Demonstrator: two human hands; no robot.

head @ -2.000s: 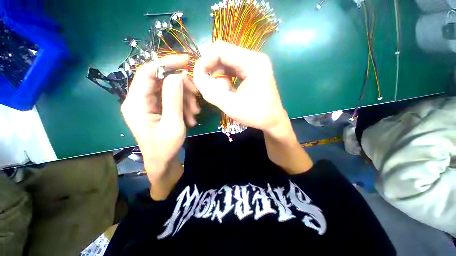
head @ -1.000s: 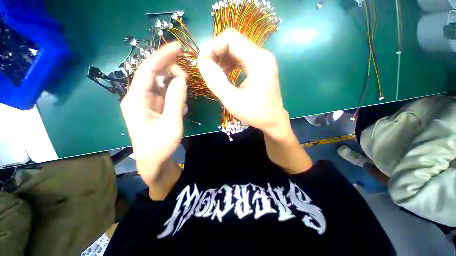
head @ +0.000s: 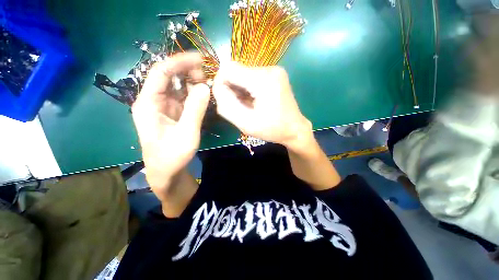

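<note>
My left hand (head: pixel 170 112) and right hand (head: pixel 261 101) meet over the bench, fingertips close together. My left thumb and fingers close around a tiny white connector (head: pixel 209 82); a second white bit shows blurred among the left fingers. My right fingers are pinched where thin orange leads end; glare hides most of the grip. A fan of orange leads (head: pixel 262 35) with white connectors lies beyond and under my right hand, its near connectors (head: pixel 252 142) at the bench edge. A tangled heap of black parts (head: pixel 117 87), white connectors and orange wires lies beyond and left of my left hand.
A blue bin (head: pixel 49 60) of small dark pieces stands far left, by a white sheet (head: pixel 27 145). A dark thin stick (head: pixel 178 15) lies above the heap. Long loose wires (head: pixel 406 54) lie right on the green bench (head: pixel 350 76). Seated people are on both sides.
My left fingers have closed in towards my right fingertips, and my right hand has lowered slightly. The person at right has moved; a blurred arm now covers the pale cylinders' place.
</note>
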